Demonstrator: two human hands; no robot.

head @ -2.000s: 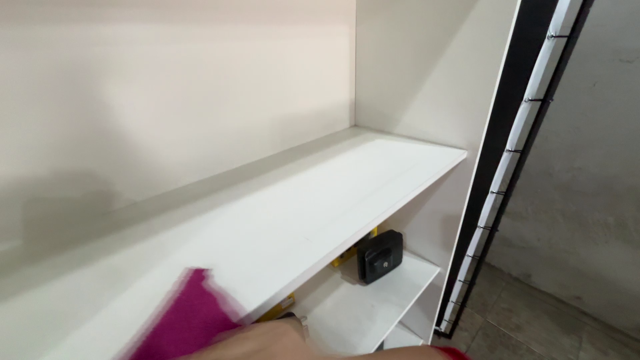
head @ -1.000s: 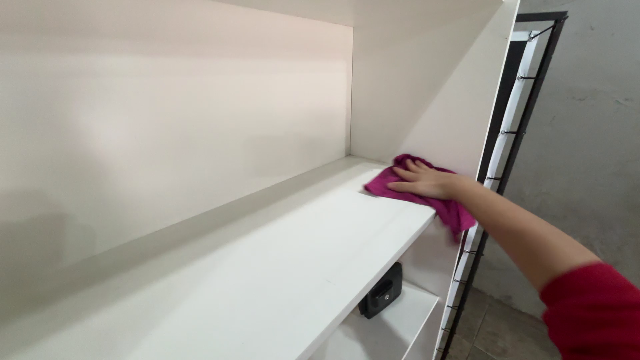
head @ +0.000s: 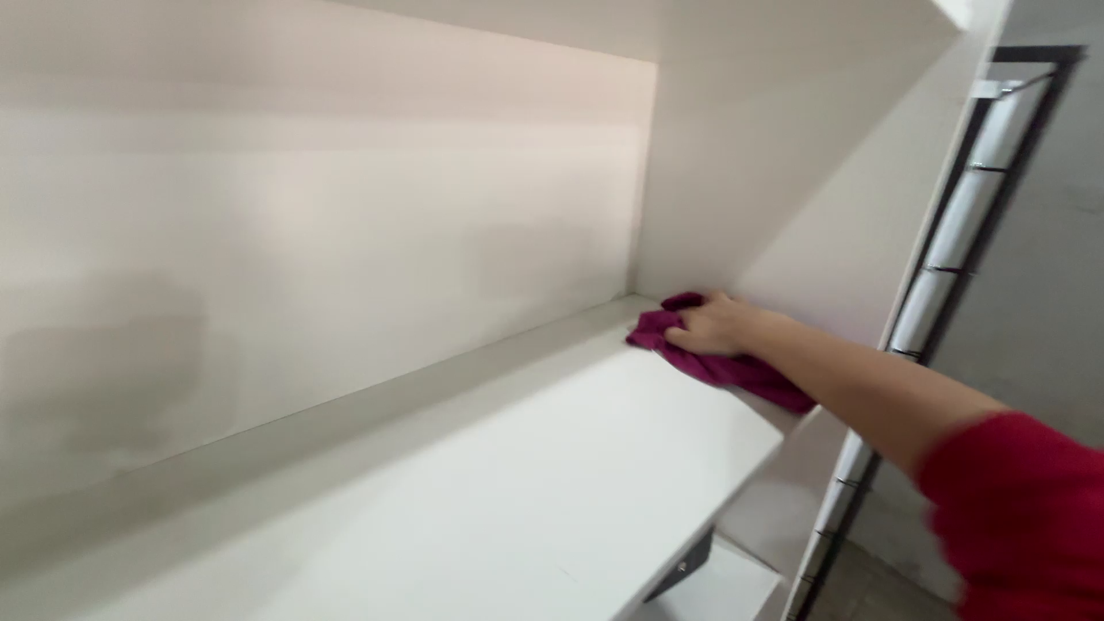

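Observation:
My right hand (head: 711, 323), at the end of a bare forearm with a red sleeve, presses a magenta cloth (head: 733, 371) at the far right end of a white shelf board (head: 483, 466). The cloth is bunched under my fingers and trails toward the shelf's front edge, beside the cabinet's right side panel (head: 776, 172). Hand and cloth are slightly blurred. My left hand is not in view.
A white back panel (head: 345, 216) rises behind the shelf, and another board (head: 517, 17) lies above. Below, a black box-like object (head: 686, 567) stands on a lower shelf (head: 724, 586). A black metal frame (head: 992, 224) stands right of the cabinet, before a grey wall (head: 1061, 259).
The cloth, near the bottom of the earliest view, is now at the shelf's far right end. Since one second ago my right hand has moved it slightly toward the back corner.

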